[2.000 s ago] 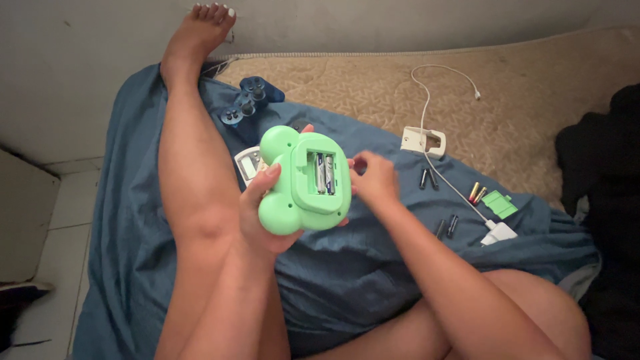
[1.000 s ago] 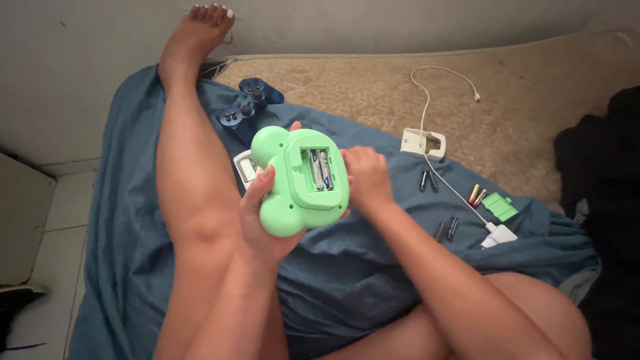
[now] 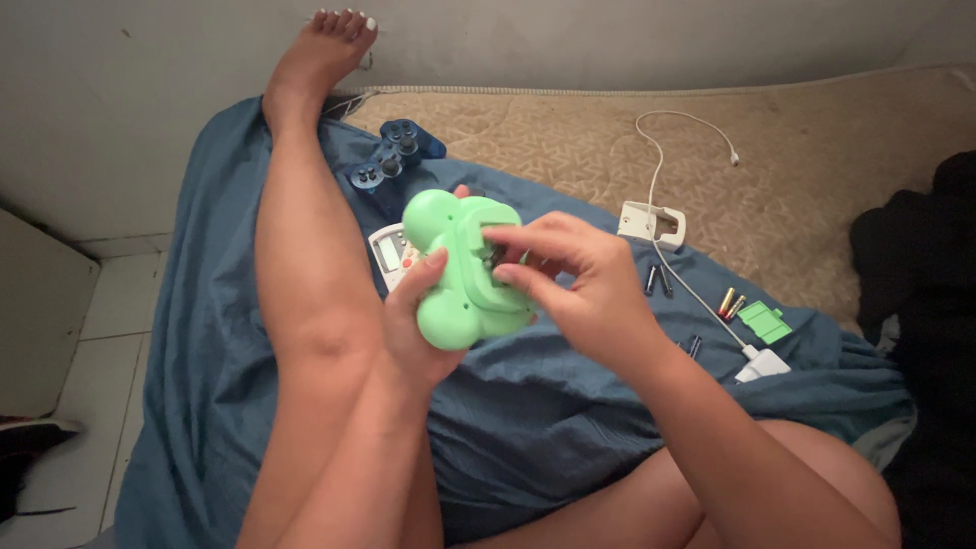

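Note:
A green plastic toy with two round ears (image 3: 450, 320) is held by my left hand (image 3: 419, 313), thumb on its back. My right hand (image 3: 583, 282) has its thumb and index finger at the toy's uncovered battery compartment; its fingers hide most of the inside, so whether they grip a battery cannot be told. To the right, on the blue cloth, lie a green battery cover (image 3: 765, 322), two gold-ended batteries (image 3: 730, 303), two dark batteries (image 3: 659, 280) and another dark battery (image 3: 695, 347), partly hidden by my right forearm.
A blue game controller (image 3: 393, 156) lies beyond the toy. A white remote control (image 3: 393, 255) is partly behind my left hand. A white holder (image 3: 640, 223), a white cable and its charger (image 3: 762, 364) lie at right. Dark fabric (image 3: 923, 305) borders the mattress (image 3: 564, 126).
My right hand has moved from beside the toy onto its battery compartment. The toy has tilted, and the batteries seen inside it before are now mostly covered by my fingers.

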